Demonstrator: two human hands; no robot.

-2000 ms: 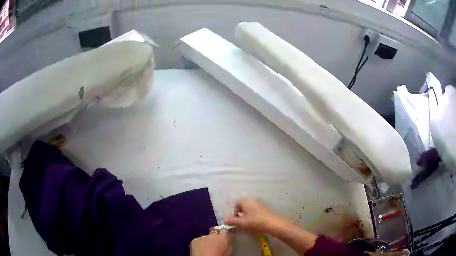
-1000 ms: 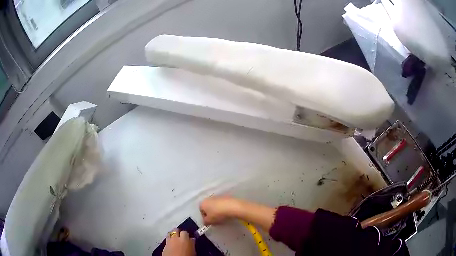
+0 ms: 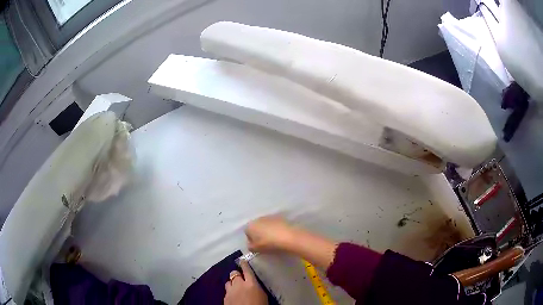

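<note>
The dark purple garment [image 3: 211, 280] lies on the table at the bottom, its straight end pointing up and right. My left hand [image 3: 245, 290], with a ring, rests on the garment near that end, fingers on the cloth and the tape's whitish end. My right hand [image 3: 266, 233] is closed just above and right of the edge, pinching the tape measure [image 3: 248, 257]. The tape's yellow part with black marks hangs out below my right wrist toward the bottom edge. Whether anything else is in my right fingers is hidden.
The steam iron with brown handle [image 3: 489, 267] stands at right, beside the metal iron rest [image 3: 497, 199] with red strips. A long white padded arm [image 3: 351, 83] over a white base spans the far side. Another padded arm [image 3: 53, 173] is at left. Loose threads [image 3: 411, 219] lie near a brown scorch.
The camera view has turned right, then shifted slightly. My hands stay at the garment's end with the tape; my left hand's fingers now reach closer to the edge.
</note>
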